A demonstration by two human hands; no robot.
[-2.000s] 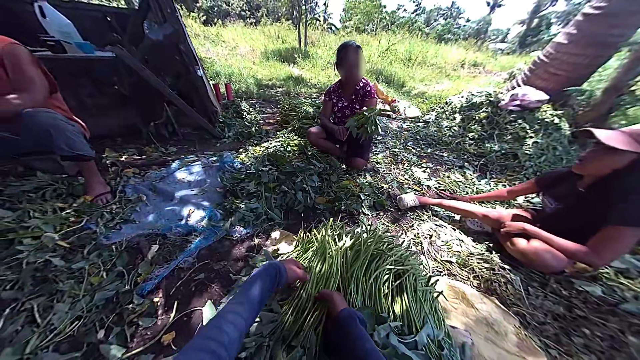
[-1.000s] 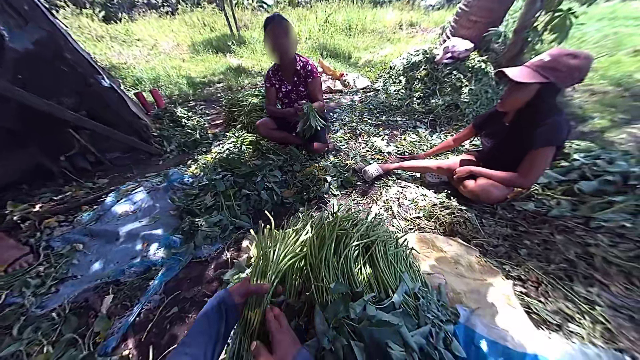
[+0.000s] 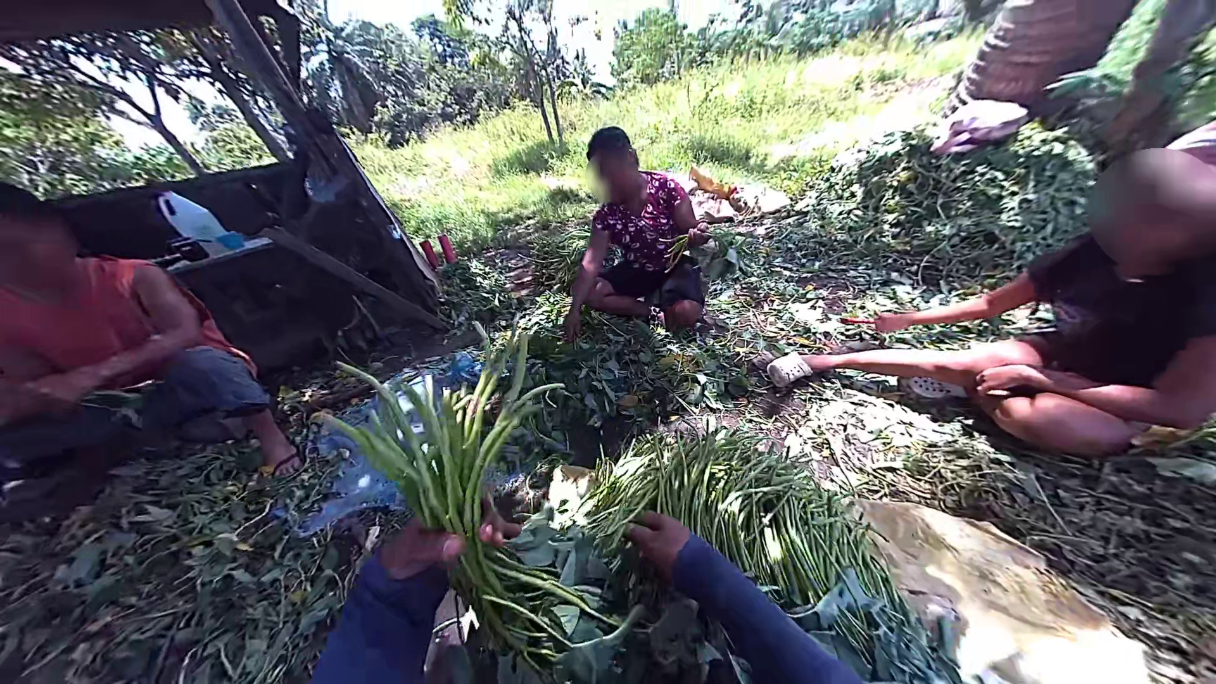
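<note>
My left hand (image 3: 427, 546), in a dark blue sleeve, grips a bundle of long green stems (image 3: 461, 465) held upright, its pale cut ends fanned at the top and leaves hanging low. Just right of it, my right hand (image 3: 657, 543) rests at the left side of a large heap of similar green stems (image 3: 750, 503); its fingers are curled at the stems, and whether they hold any cannot be told. Dark leaves lie at the heap's lower end.
A pale sack (image 3: 997, 579) lies right of the heap, a blue plastic sheet (image 3: 361, 480) to the left. Three people sit around: one in orange (image 3: 114, 323), one in a patterned top (image 3: 638, 218), one in black (image 3: 1121, 323). Leafy cuttings (image 3: 161, 570) cover the ground. A wooden shelter (image 3: 304, 237) stands left.
My left hand, earlier at the heap's left edge, now holds a bundle of stems up, away from the heap. The person in the patterned top now leans with one arm down to the ground.
</note>
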